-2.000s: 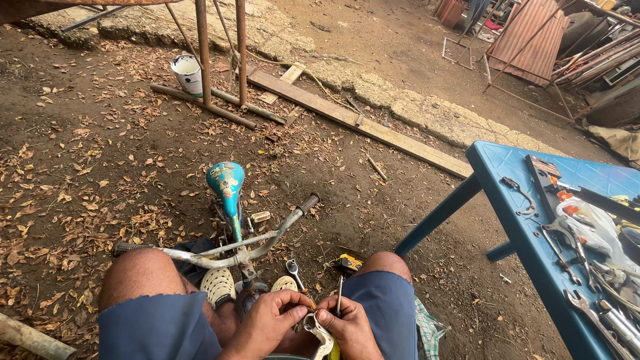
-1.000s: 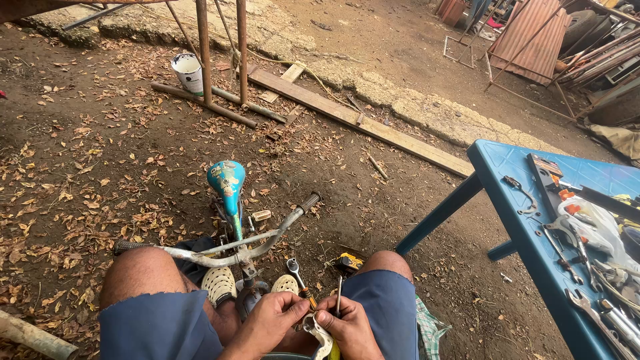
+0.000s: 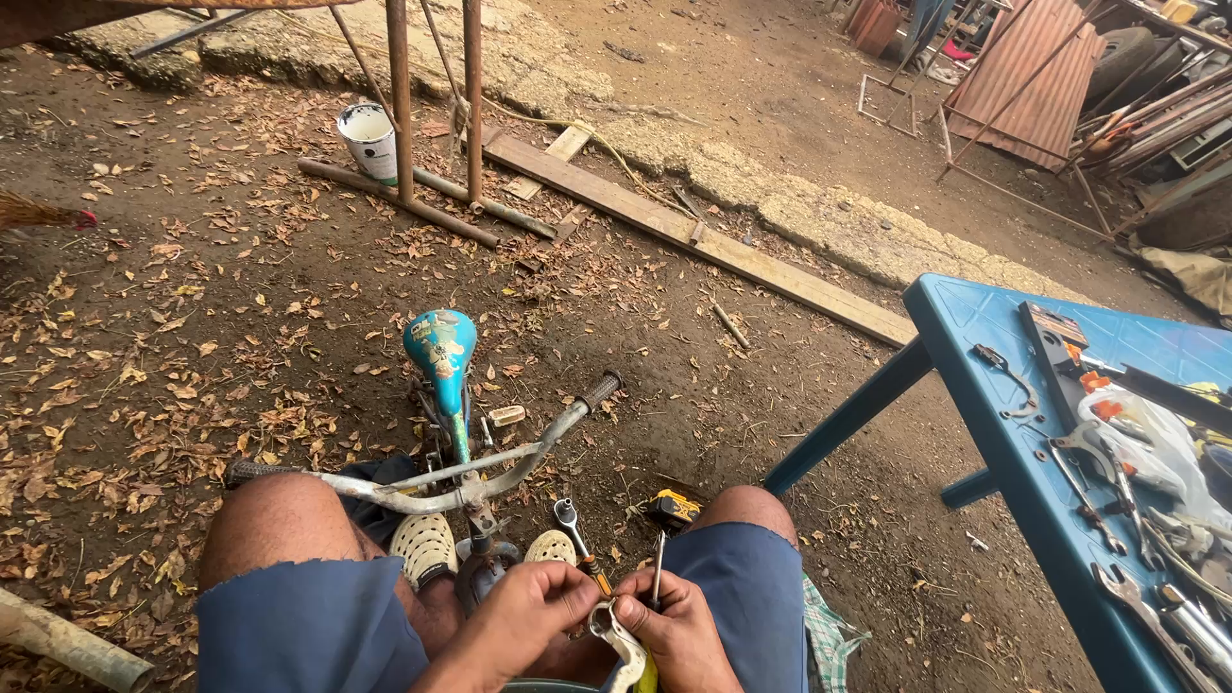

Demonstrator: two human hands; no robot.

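Note:
Between my knees, my left hand [image 3: 529, 616] pinches at the ringed end of a pale metal bicycle part [image 3: 621, 640], thumb and forefinger close together. My right hand [image 3: 674, 626] grips the same part from the other side, and a thin metal rod or tool shaft [image 3: 658, 568] stands up between its fingers. What lies between the fingertips is too small to tell. Just beyond my hands is a ratchet wrench [image 3: 568, 520], its lower end partly hidden. A small bicycle with worn handlebars [image 3: 472, 493] and a turquoise saddle [image 3: 441, 351] stands in front of me.
A blue plastic table [image 3: 972, 385] at right bears wrenches [image 3: 1136, 606], bicycle parts and a plastic bag [image 3: 1145, 443]. A yellow and black tool or battery [image 3: 674, 507] lies by my right knee. Farther off are a wooden plank [image 3: 770, 274], a paint bucket [image 3: 369, 144] and rusty pipes [image 3: 399, 106].
A chicken's head and neck have come into view at the left edge. Both hands stay at the metal part, with no plain change in their hold.

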